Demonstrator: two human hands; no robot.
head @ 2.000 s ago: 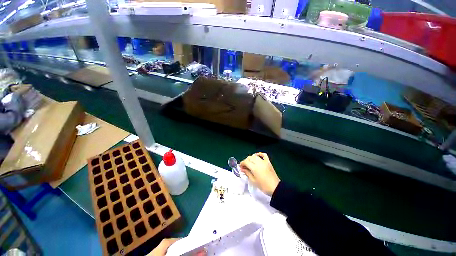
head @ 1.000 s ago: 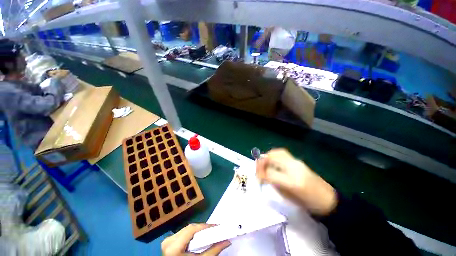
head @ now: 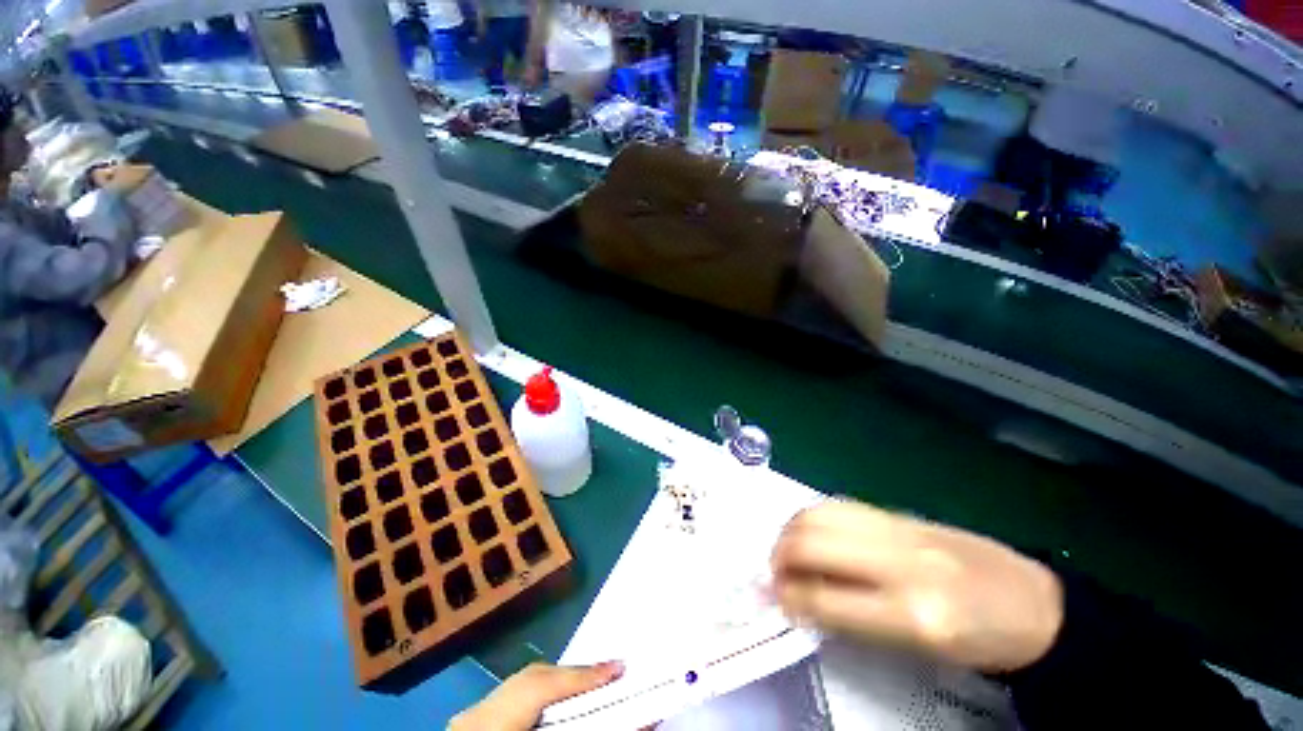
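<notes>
A white plastic housing is at the bottom centre, over a white sheet, its narrow edge with a dark dot facing up. My left hand grips its left end, cut off by the lower frame edge. My right hand is blurred above the housing's right part; its fingers are bent together and I cannot tell if they hold something. A small clear dispenser bottle with a grey metallic top stands at the sheet's far corner, its lid raised. Small metallic parts lie on the sheet.
A white squeeze bottle with red cap stands beside a brown-orange compartment tray. Behind are a grey post, a dark green conveyor and an open brown carton. A taped carton and a person are at left.
My right hand has moved from the dispenser bottle towards me, over the housing. My left hand still holds the housing, whose edge now faces up. The camera view has shifted.
</notes>
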